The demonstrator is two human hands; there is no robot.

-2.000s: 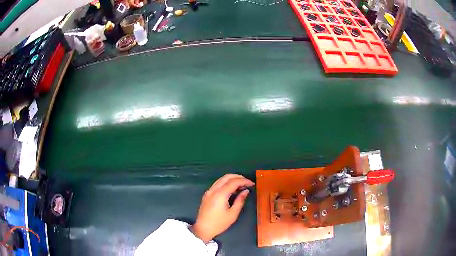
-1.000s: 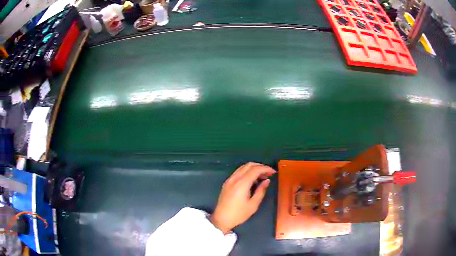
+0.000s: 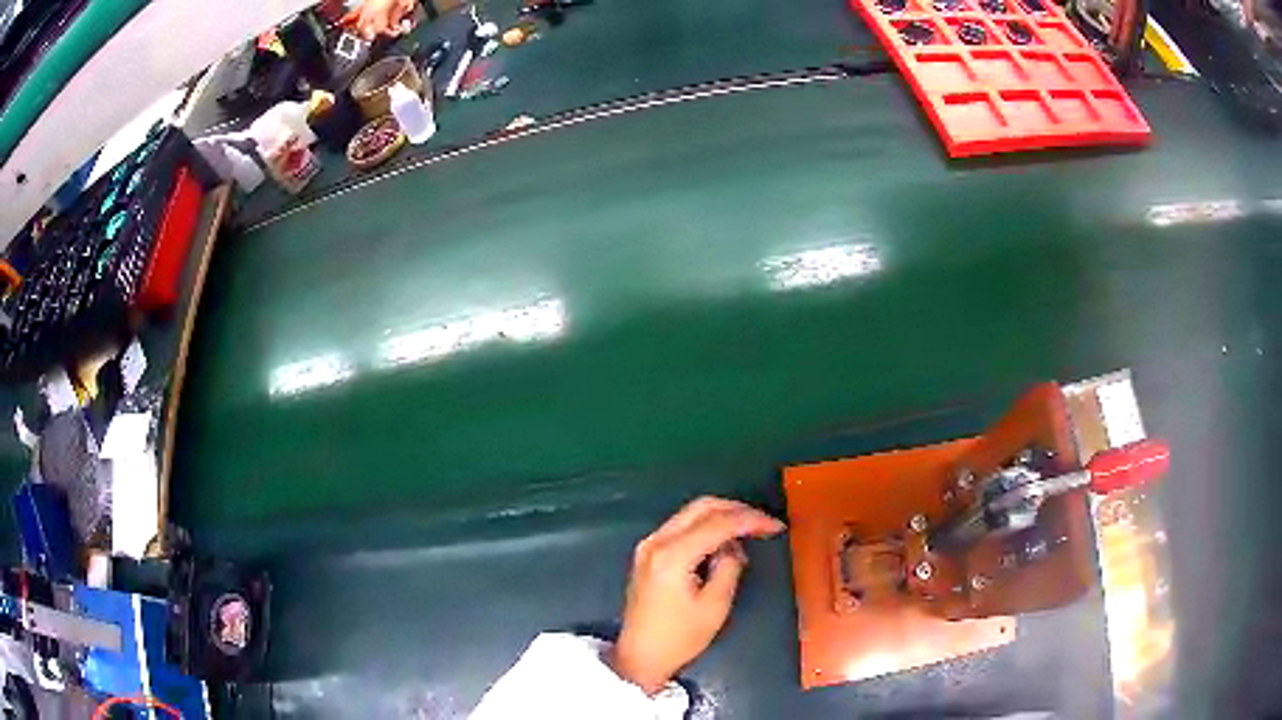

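The orange-brown assembly fixture [image 3: 830, 640] lies on the green mat at the lower right. Its upright block carries a silver toggle clamp [image 3: 1015, 495] with a red handle [image 3: 1129, 466] pointing right. The small raised brown nest [image 3: 873, 566] is on the base before the plunger; I cannot tell whether it holds a part. My left hand [image 3: 685, 594], bare with a white sleeve, is just left of the base, fingers curled towards the thumb. A dark spot shows between them; I cannot tell whether it is a part or shadow. My right hand is not in view.
A red-orange parts tray [image 3: 1047, 124] with dark round parts stands at the upper right. A shiny flat strip [image 3: 1132, 577] lies right of the fixture. A blue machine box [image 3: 120, 633] and small fan [image 3: 229, 622] are lower left. A black rack [image 3: 92, 253] and another person's hand [image 3: 383, 14] are upper left.
The view has shifted and tilted, so the fixture and strip appear rotated. My left hand stays beside the base. The clamp handle shows no clear change relative to the upright.
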